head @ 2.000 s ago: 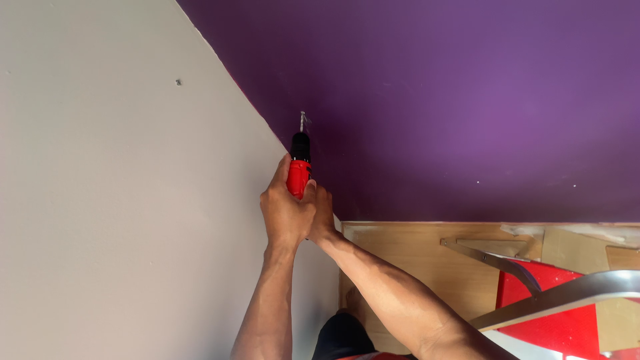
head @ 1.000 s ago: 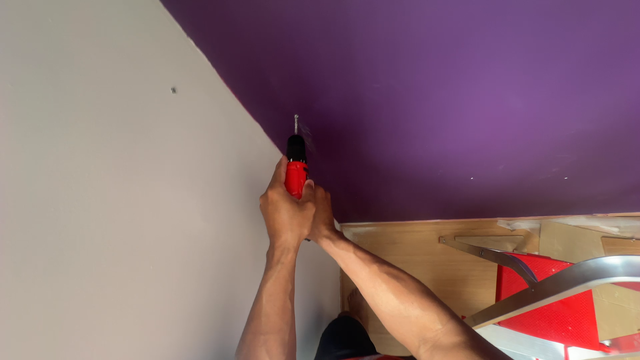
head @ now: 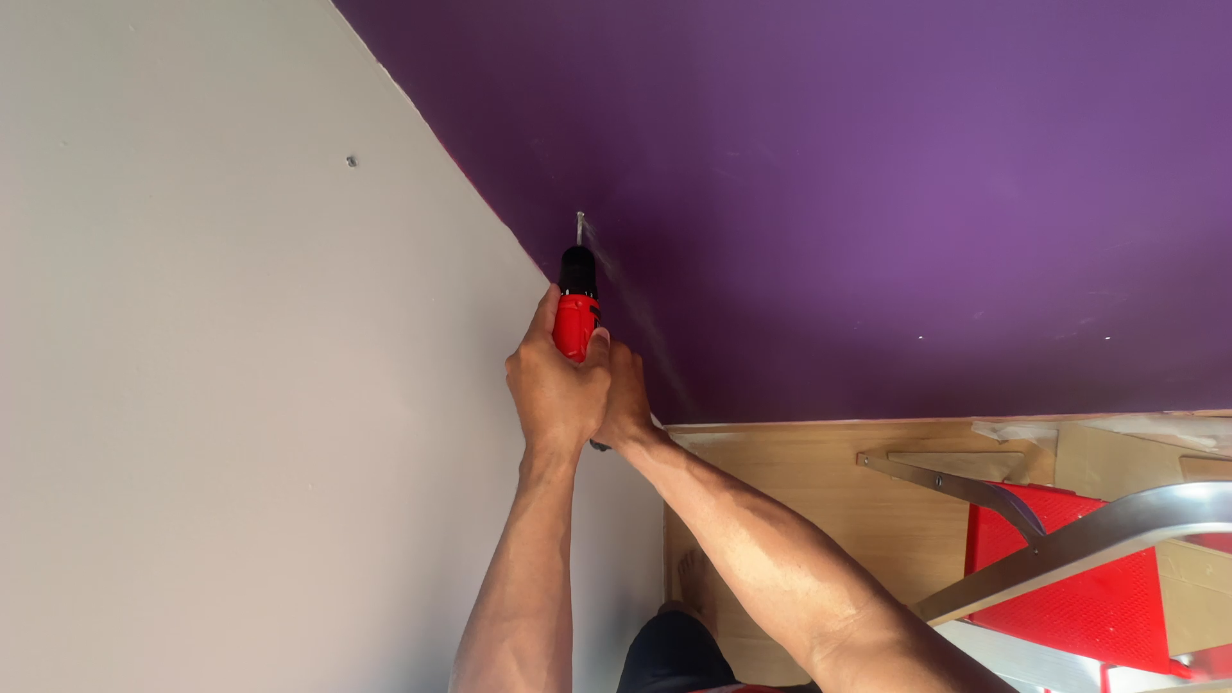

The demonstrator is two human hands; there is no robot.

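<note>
A red and black cordless drill (head: 577, 322) points up the purple wall (head: 866, 192), near its corner with the pale wall (head: 241, 385). My left hand (head: 558, 390) is wrapped round the back of the drill, index finger along its left side and thumb on its right. Behind and to the right of it, my right hand (head: 628, 395) is closed round the grip, its fingers mostly hidden. A thin metal bit (head: 580, 229) extends from the black chuck (head: 578, 269), its tip at the purple wall. A pale dusty streak (head: 640, 308) runs down the wall from beside the bit.
At the lower right stands a metal-framed ladder (head: 1078, 544) with a red step (head: 1078, 597), above a wood-look floor (head: 789, 481). Flattened cardboard (head: 1107, 462) lies along the wall. A small metal piece (head: 351, 162) sits in the pale wall. My bare foot (head: 695, 587) shows below.
The long pale streak of dust below the bit has appeared on the purple wall. Both hands have kept their hold on the drill.
</note>
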